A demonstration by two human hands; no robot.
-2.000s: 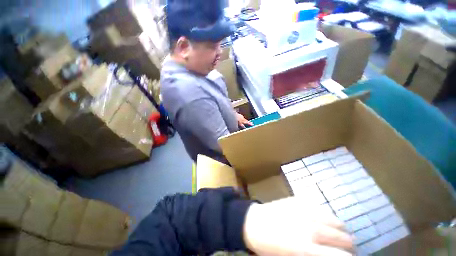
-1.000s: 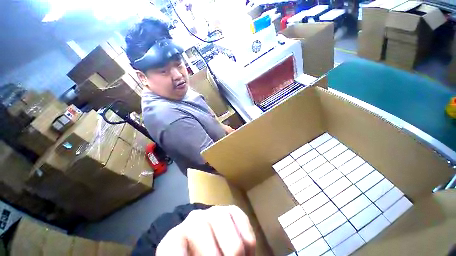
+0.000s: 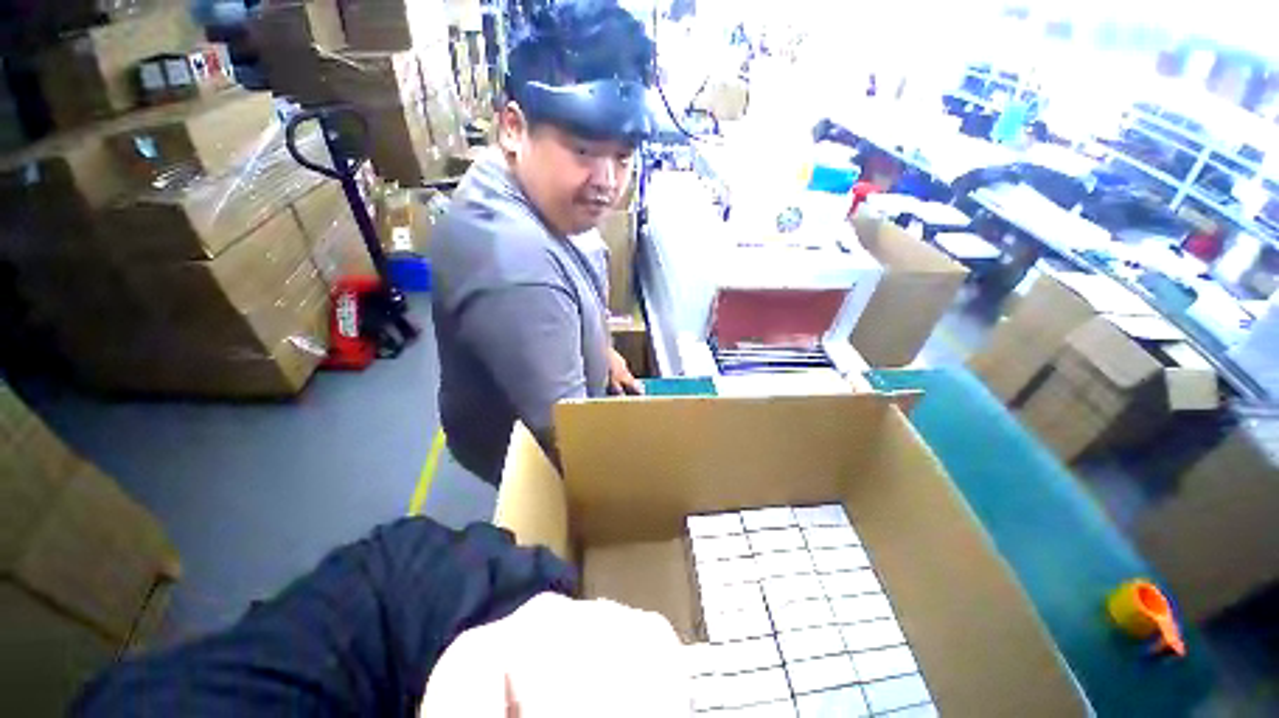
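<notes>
Small white boxes [image 3: 807, 603] stand in tight rows inside the large open brown carton [image 3: 729, 449], mostly towards its right side. A bare strip of carton floor shows at the left. My left hand [image 3: 561, 666] comes in from the lower left in a dark sleeve, at the carton's left side and in front of some boxes. It is overexposed and cut off by the bottom edge, so its fingers and any grip cannot be made out. My right hand is out of the picture.
A person in a grey shirt [image 3: 512, 295] stands beyond the carton's left side, beside the white machine [image 3: 786, 267]. An orange tape dispenser [image 3: 1147, 614] lies on the green table [image 3: 982, 463]. Wrapped cartons [image 3: 211, 281] and a red pallet jack [image 3: 354, 323] are at left.
The view has turned, so the carton now sits squarer and lower. The tape dispenser has come fully into view. My left hand has stayed near the carton's left side since a second ago.
</notes>
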